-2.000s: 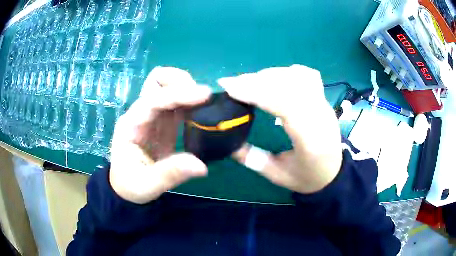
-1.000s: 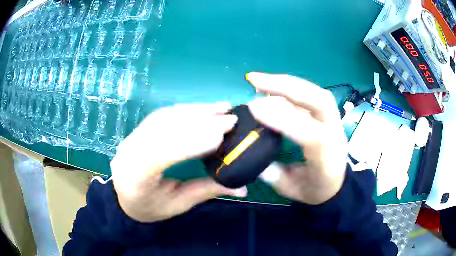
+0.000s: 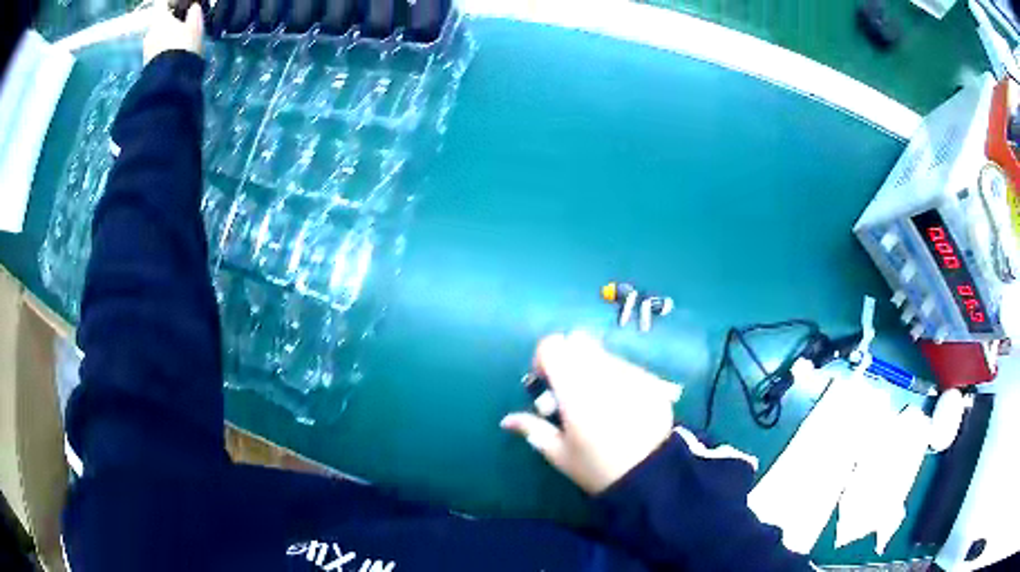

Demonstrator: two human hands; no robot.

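Observation:
My left hand (image 3: 173,30) is at the top left edge, partly cut off, beside the far rows of the clear blister tray (image 3: 302,168). A small dark thing shows at its fingers; I cannot tell if it is gripped. Black charging cases (image 3: 336,16) fill the tray's far rows. My right hand (image 3: 604,413) is low over the green mat, its fingers closed on the charging cable's dark tip with white collar (image 3: 541,396). Two stemmed earbuds (image 3: 638,306) lie loose on the mat beyond it, one with an orange-yellow tip.
The thin black cable (image 3: 721,363) lies looped right of my right hand. White paper pieces (image 3: 811,458), a blue-and-white pen (image 3: 900,377) and a long dark bar (image 3: 956,475) lie at the right. The power supply (image 3: 934,240) stands behind them on a red block (image 3: 960,362).
The black case with the orange line has left the space between my hands. My left hand has moved to the far left. The earbuds now lie on the mat, and my right hand holds the cable tip.

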